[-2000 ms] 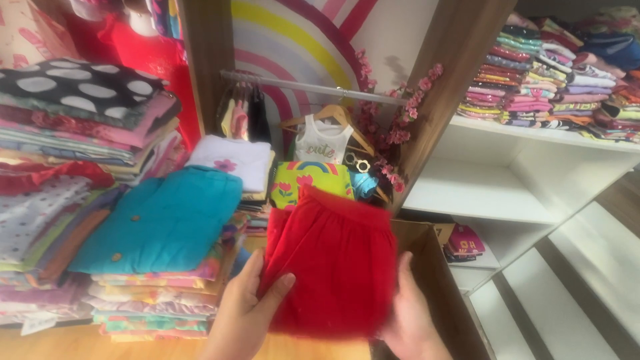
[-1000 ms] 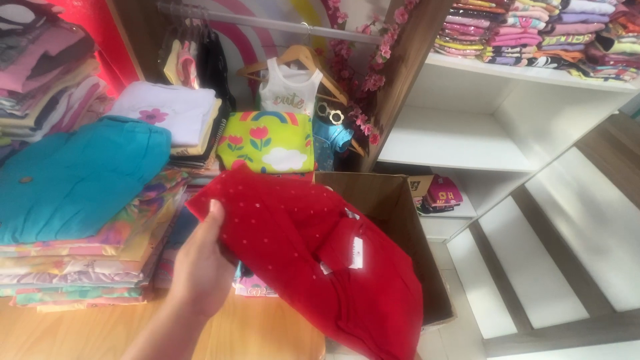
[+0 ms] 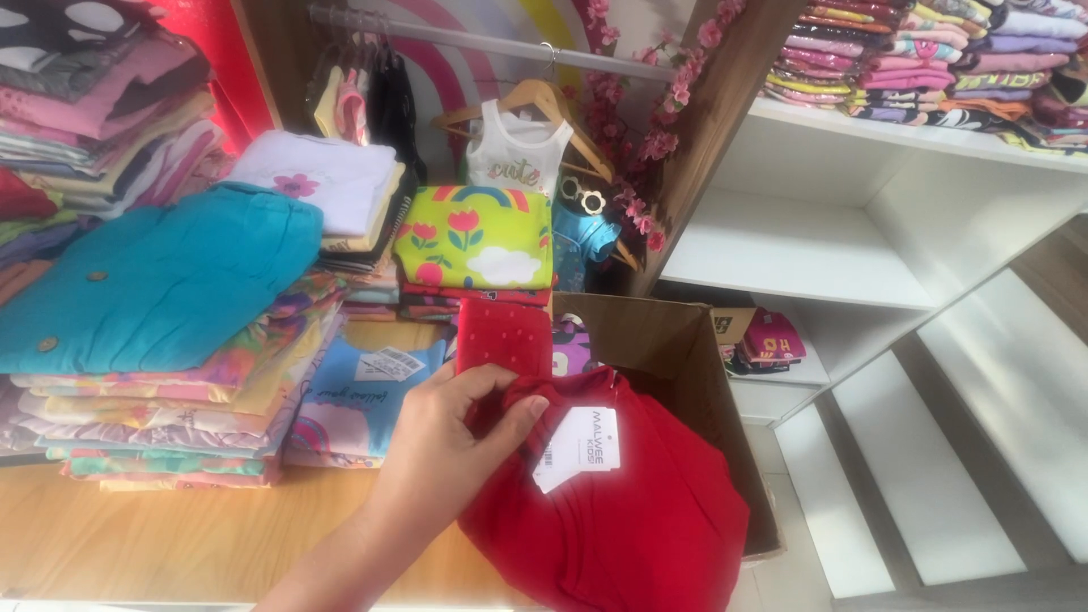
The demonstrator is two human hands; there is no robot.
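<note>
My left hand (image 3: 459, 433) pinches a red garment (image 3: 629, 510) near its neckline, thumb on top, in the lower middle of the head view. A white hang tag (image 3: 580, 450) lies on the red cloth. Part of the garment, dotted with small light spots, stands up behind my fingers. To the left of the hand a blue printed shirt (image 3: 357, 391) lies on the wooden table, beside a tall pile of folded clothes topped by a teal garment (image 3: 161, 280). Behind the hand, a lime-green printed garment (image 3: 476, 238) tops another pile. My right hand is out of view.
An open cardboard box (image 3: 671, 323) stands behind and right of the red garment. White shelves (image 3: 799, 246) with folded clothes rise at the right. At the back, a wooden hanger (image 3: 544, 93) hangs from a metal rail (image 3: 493, 44), near pink artificial flowers (image 3: 659, 144). The wooden table (image 3: 212, 535) has bare surface in front.
Two seconds ago both hands held the red garment, with its front spread between them. My right hand has since left the view. The garment has turned, and its tag now faces up.
</note>
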